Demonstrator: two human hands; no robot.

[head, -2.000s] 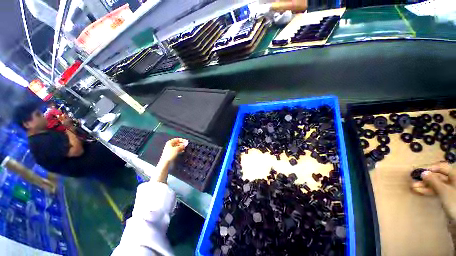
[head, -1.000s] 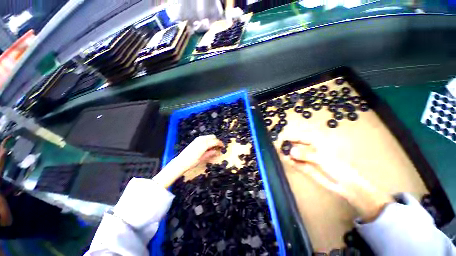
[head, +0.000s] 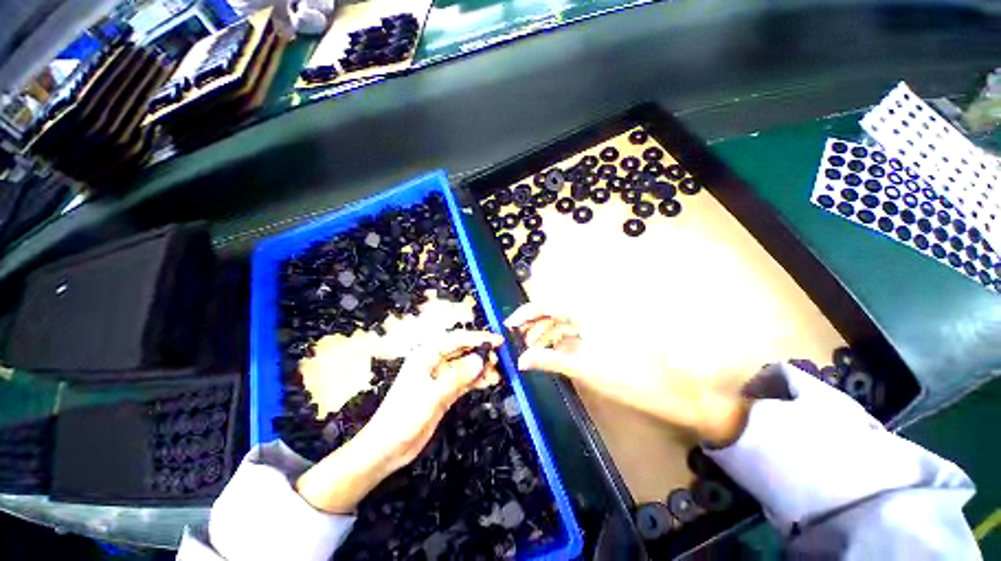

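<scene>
The blue bin (head: 261, 362) holds a heap of small black parts (head: 472, 471), with tan liner showing in the middle. My left hand (head: 434, 378) is over the bin near its right rim, fingertips closed on a small black part. My right hand (head: 560, 356) is beside it at the rim between bin and tray, fingers pinched on a small dark piece, likely a black ring, mostly hidden. The black tray (head: 768, 263) has a tan bottom, with black rings (head: 634, 228) scattered at its far end and thicker black ring parts (head: 683, 504) at its near and right edges.
A pocketed black tray (head: 192, 438) with round parts lies at the left, below stacked black trays (head: 99, 301). White sheets with black circles (head: 906, 208) lie on the green bench at the right. Stacked trays of parts (head: 209, 71) stand beyond the dark green channel (head: 362, 164).
The view has turned right. My left hand has moved from mid-bin to the bin's right rim. My right hand has come left from over the tray; the hands are now close together.
</scene>
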